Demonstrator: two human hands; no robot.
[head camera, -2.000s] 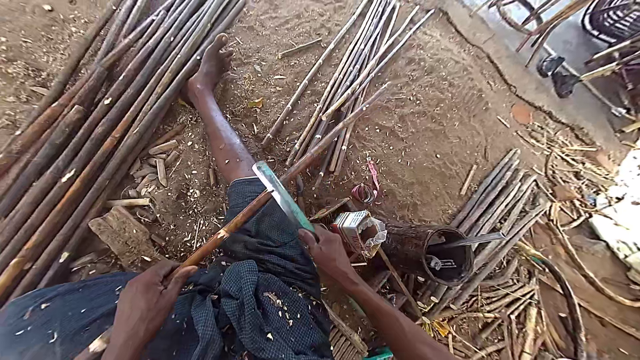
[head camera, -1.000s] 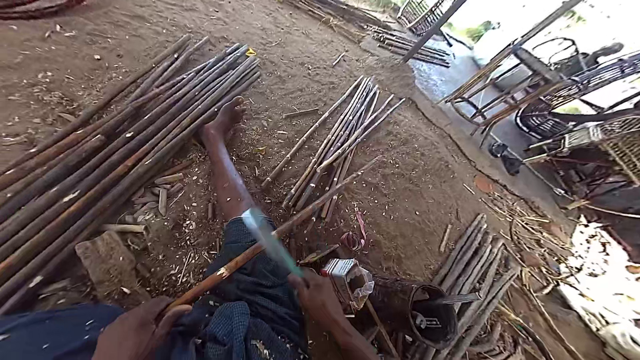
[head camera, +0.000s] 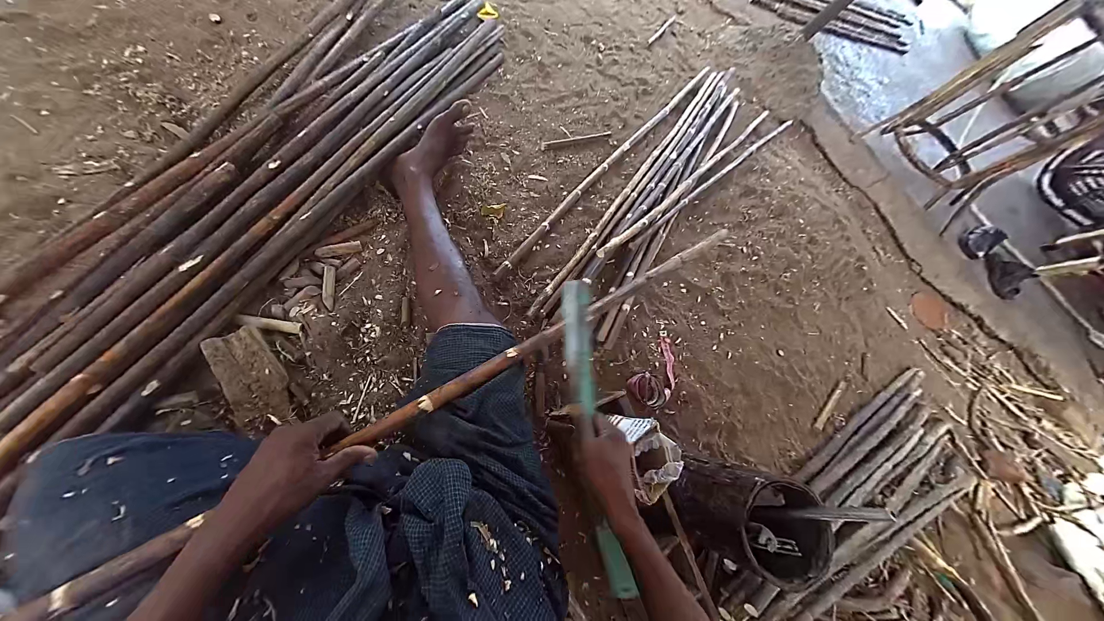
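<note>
A long brown wooden pole (head camera: 466, 379) runs from the lower left, across my lap and thigh, to the upper right; pale cut spots mark its bark. My left hand (head camera: 297, 457) is closed around its middle. In my right hand (head camera: 604, 461) is a long blade tool with green on it (head camera: 580, 345), blurred, held nearly upright in the view. Its upper part lies across the pole's far portion; whether they touch, I cannot tell. A green end of the tool shows below my right hand. Pale wood chips dot the dark checked cloth (head camera: 483, 517) on my lap.
Long dark poles (head camera: 259, 198) lie at the left by my bare foot. Thinner peeled sticks (head camera: 655, 190) lie ahead. At the right are a cylindrical container (head camera: 750, 517) with metal items, short sticks (head camera: 880, 474), an open packet (head camera: 655, 457) and a wooden frame (head camera: 966, 138). A wood block (head camera: 250, 371) rests left.
The blade tool has swung from a slant across the pole to nearly upright, and is now farther along the pole. My left hand stays closed on the pole.
</note>
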